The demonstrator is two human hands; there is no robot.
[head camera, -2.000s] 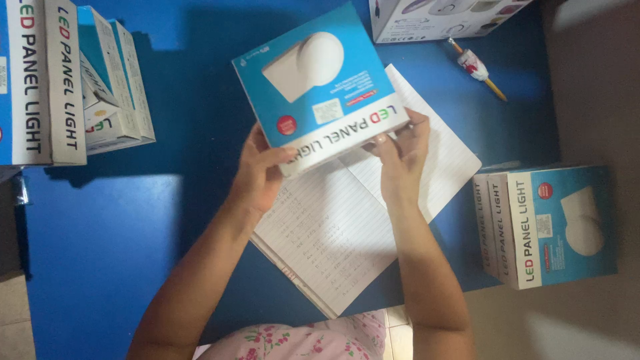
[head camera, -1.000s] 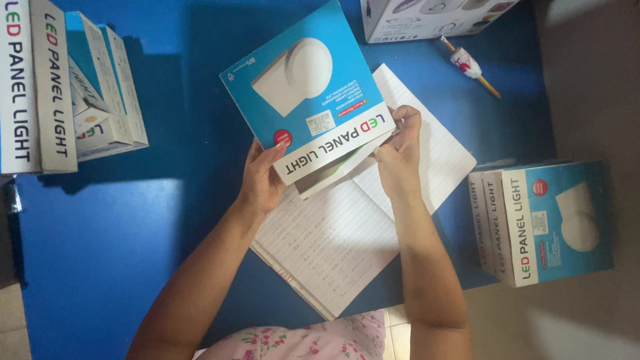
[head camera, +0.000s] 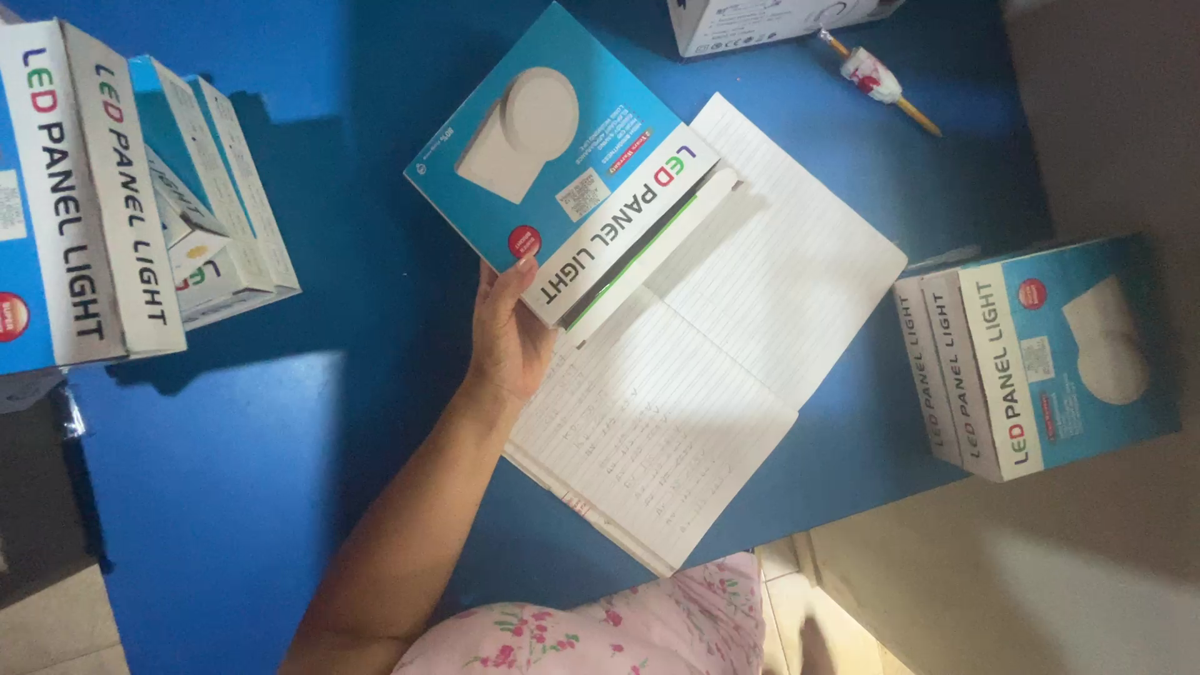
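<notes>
My left hand [head camera: 511, 337] grips the lower left corner of a blue and white LED panel light box [head camera: 562, 141], thumb on its front face. The box is tilted above an open lined notebook [head camera: 741, 309]. Along its lower right side the end is open, and a white flap or edge with a green line shows there. The notebook's left page bears handwriting. My right hand is out of view.
Several LED panel light boxes [head camera: 84, 206] stand at the left on the blue table [head camera: 216, 487]. More such boxes [head camera: 1022, 366] are at the right edge. A white box [head camera: 778, 23] and a pencil with a wrapped middle [head camera: 877, 80] lie at the top right.
My right hand, at the box's open end one second ago, has left the view. The end looked closed two seconds ago and now stands open. My left hand still holds the box.
</notes>
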